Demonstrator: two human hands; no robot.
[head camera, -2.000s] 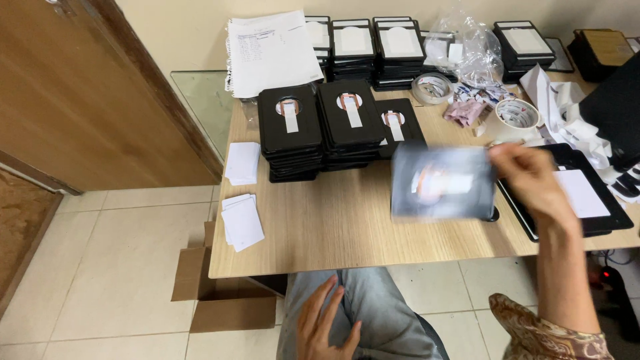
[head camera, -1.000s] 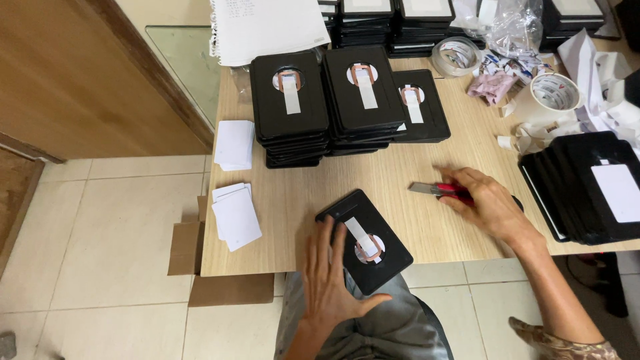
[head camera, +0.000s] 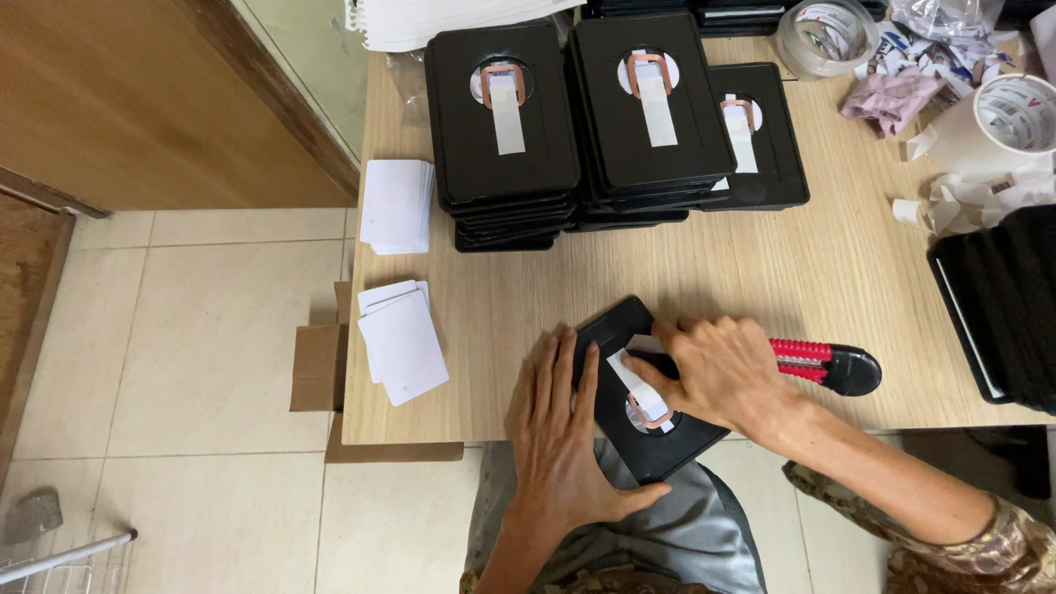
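Observation:
A black plastic case (head camera: 615, 421) lies tilted at the table's front edge, partly over my lap. On it a strip of whitish tape (head camera: 638, 384) runs to a round opening with a copper-coloured coil (head camera: 652, 412). My left hand (head camera: 565, 437) rests spread along the case's left side, fingers on its edge. My right hand (head camera: 722, 375) has thumb and fingertips at the upper end of the tape; whether they pinch it is hidden. A red and black utility knife (head camera: 825, 363) extends to the right from beneath or behind my right hand; its blade end is hidden.
Stacks of black cases (head camera: 503, 173) (head camera: 660, 157) and a lower one (head camera: 767, 181) stand behind. White cards (head camera: 396, 206) (head camera: 404, 346) lie at left. At right are tape rolls (head camera: 827, 41) (head camera: 982, 124), paper scraps, a pink crumpled piece (head camera: 891, 99) and more black cases (head camera: 1002, 313).
My right hand, which held the red utility knife to the right of the case, has moved left onto the tape. My left hand stays on the case. The view has moved closer.

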